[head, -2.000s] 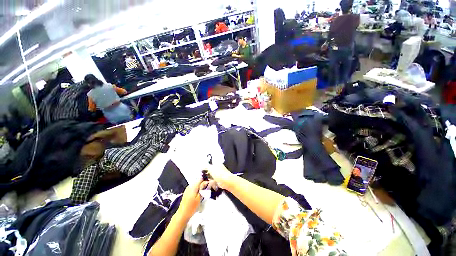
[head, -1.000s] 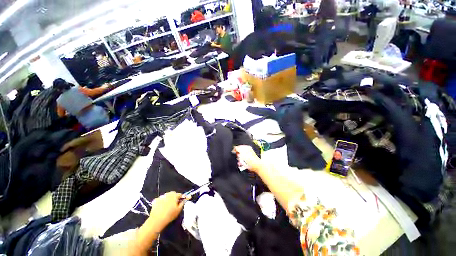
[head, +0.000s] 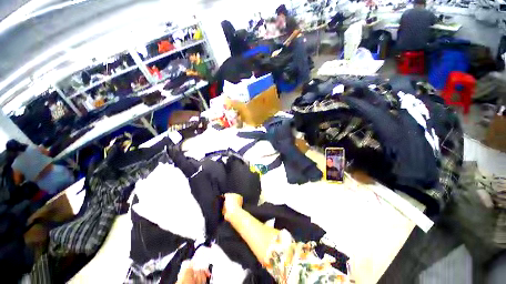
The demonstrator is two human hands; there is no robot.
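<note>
A black garment (head: pixel 219 183) with a bright white fluffy piece (head: pixel 169 202) lies across the pale table in front of me. My right hand (head: pixel 232 206) is on the black cloth right of the white piece; its fingers look closed on the cloth, blurred. My left hand (head: pixel 194 273) is low at the bottom edge, partly cut off, beside more white material (head: pixel 219 266). Whether it holds anything cannot be told. The thin tool seen earlier is not visible.
A phone (head: pixel 334 165) stands lit at the table's right part. Dark garments are heaped right (head: pixel 383 122), plaid garments left (head: pixel 89 222). A cardboard box (head: pixel 261 105) is at the back. A white strip (head: pixel 408 211) lies along the right edge. People sit and stand beyond.
The view has swung right. My hands, first together at the white piece, have parted; my right hand is on the black cloth and my left has dropped toward the bottom edge.
</note>
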